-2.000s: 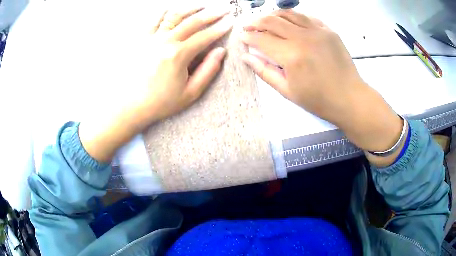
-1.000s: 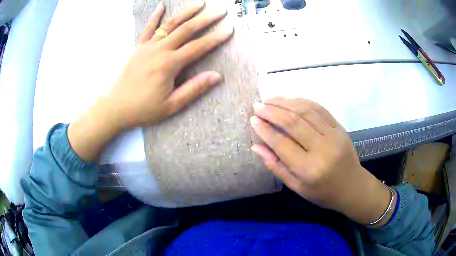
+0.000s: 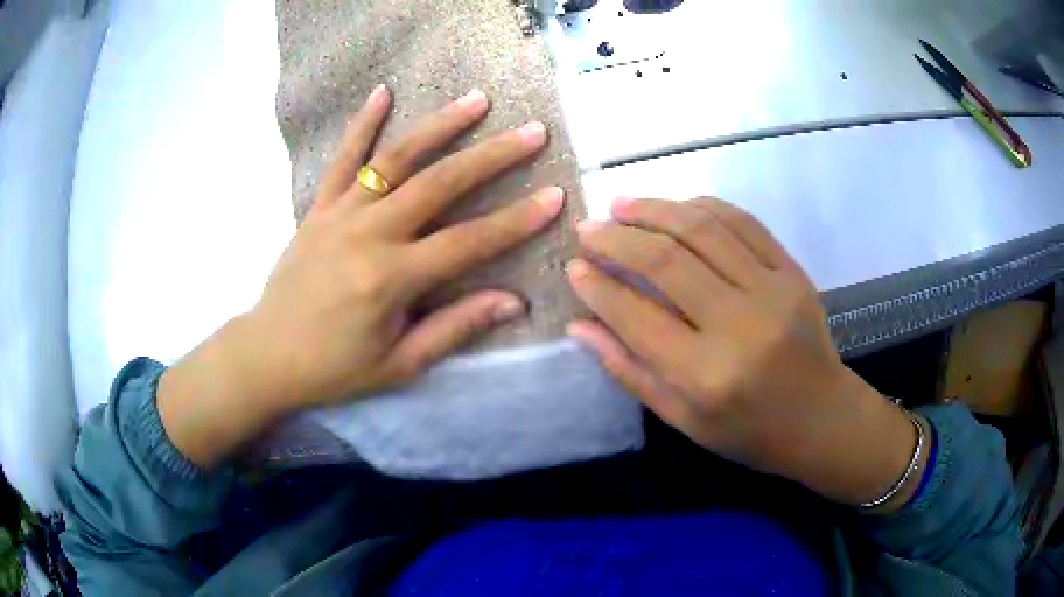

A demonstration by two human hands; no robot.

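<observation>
The brown flecked cut panel [image 3: 408, 53] lies lengthwise on the white table, its far part beside the presser foot [image 3: 531, 16] at the top edge. A thin white backing [image 3: 502, 414] shows past the panel's near end and hangs at the table's front edge. My left hand [image 3: 373, 257] lies flat on the panel with fingers spread. My right hand [image 3: 712, 327] is at the panel's right edge near its near end, fingertips and thumb on the edge; whether they pinch the cloth is hard to tell.
Thread snips [image 3: 978, 107] with red and yellow-green handles lie at the right on the table. A measuring tape [image 3: 933, 306] runs along the front edge. A brown cardboard box [image 3: 992, 359] stands below at the right. A dark seam crosses the tabletop right of the panel.
The panel has moved away from me, toward and past the presser foot, and more white backing shows at its near end. My right hand moved from near the foot back to the panel's right edge.
</observation>
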